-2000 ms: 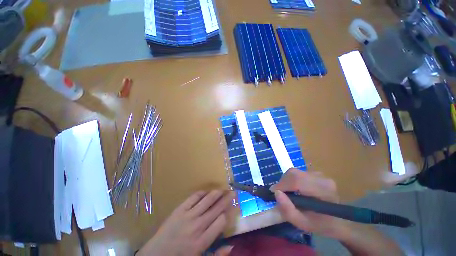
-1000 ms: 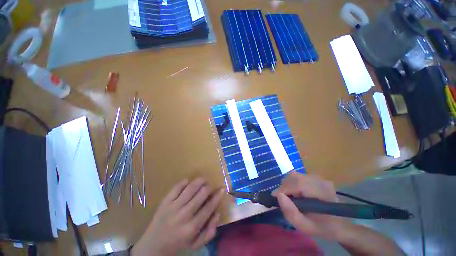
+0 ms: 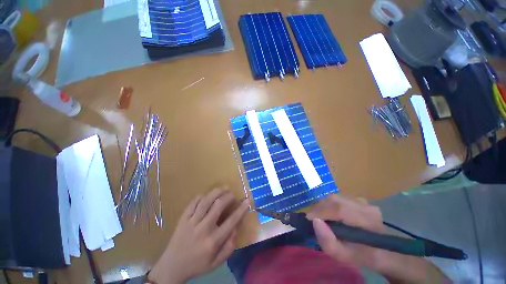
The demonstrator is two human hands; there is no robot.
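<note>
The blue solar cell panel (image 3: 295, 161) lies on the bench before me, with two white strips (image 3: 297, 148) across it and small black pieces (image 3: 276, 140) between and beside them. A thin silver ribbon (image 3: 238, 161) runs along its left edge. My right hand (image 3: 349, 224) holds the dark soldering iron (image 3: 377, 236) like a pen, its tip at the panel's near left corner. My left hand (image 3: 204, 233) rests on the bench left of that corner, fingers spread, index fingertip close to the ribbon end and iron tip. Whether it touches the ribbon is unclear.
Ribbon pile (image 3: 142, 169), white strips (image 3: 89, 194) and squeeze bottle (image 3: 55, 98) stand left. Finished panels (image 3: 180, 25) and tabbed cells (image 3: 269, 44) lie at the back. Right are white strips (image 3: 384, 66), short ribbons (image 3: 393, 119), a grey cylinder (image 3: 424, 36) and a dark stand (image 3: 471, 105).
The iron tip has moved down the panel's left edge to its near corner since two seconds ago, staying there over the last second. The left hand remains beside it. The whole view has shifted.
</note>
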